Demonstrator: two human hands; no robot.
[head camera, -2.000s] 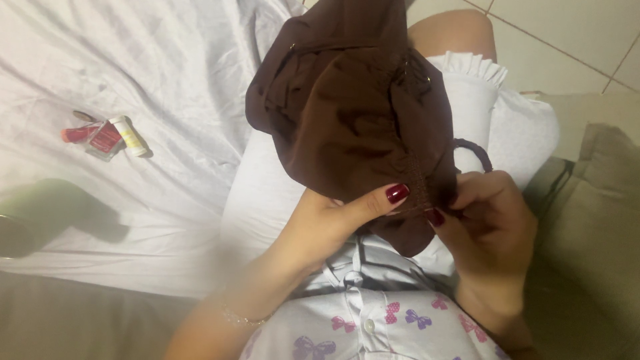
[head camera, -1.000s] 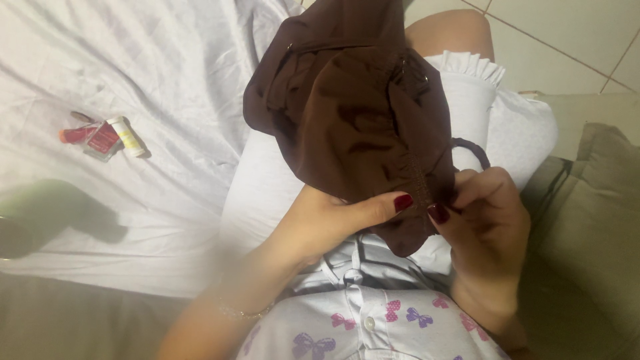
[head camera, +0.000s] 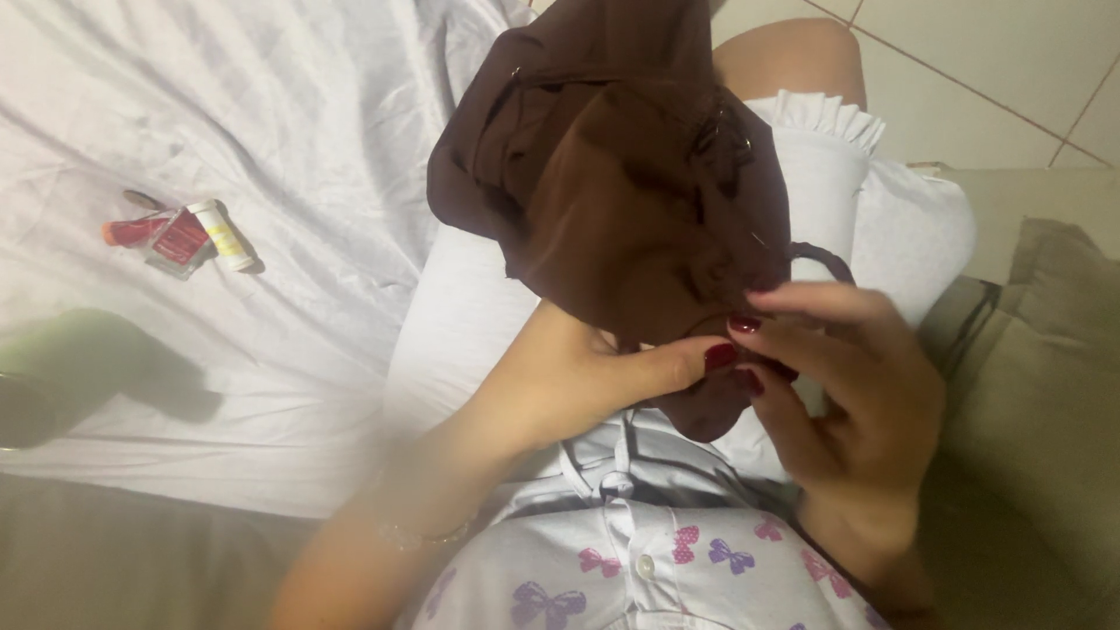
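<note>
A dark brown fabric item (head camera: 612, 201), gathered along a seam and with a thin cord-like strap at its right side, lies over my lap. My left hand (head camera: 604, 376) is shut on its lower edge, thumb on top and the other fingers hidden beneath the cloth. At the same edge, my right hand (head camera: 840, 376) touches the fabric with its fingertips, close to my left thumb. Whether my right fingers pinch the cloth firmly cannot be told. Small metal-like glints show on the upper part of the fabric.
On the white sheet (head camera: 289, 157) at left lie a red-filled clear case (head camera: 182, 241), a white and yellow tube (head camera: 222, 234) and a red tube-like item (head camera: 131, 232). A blurred green object (head camera: 96, 367) is nearer. An olive cushion (head camera: 1041, 376) stands at right, beyond it a tiled floor (head camera: 954, 79).
The fingers of my right hand have spread and shifted at the fabric's lower edge; earlier they were curled tightly there. My left hand keeps its hold.
</note>
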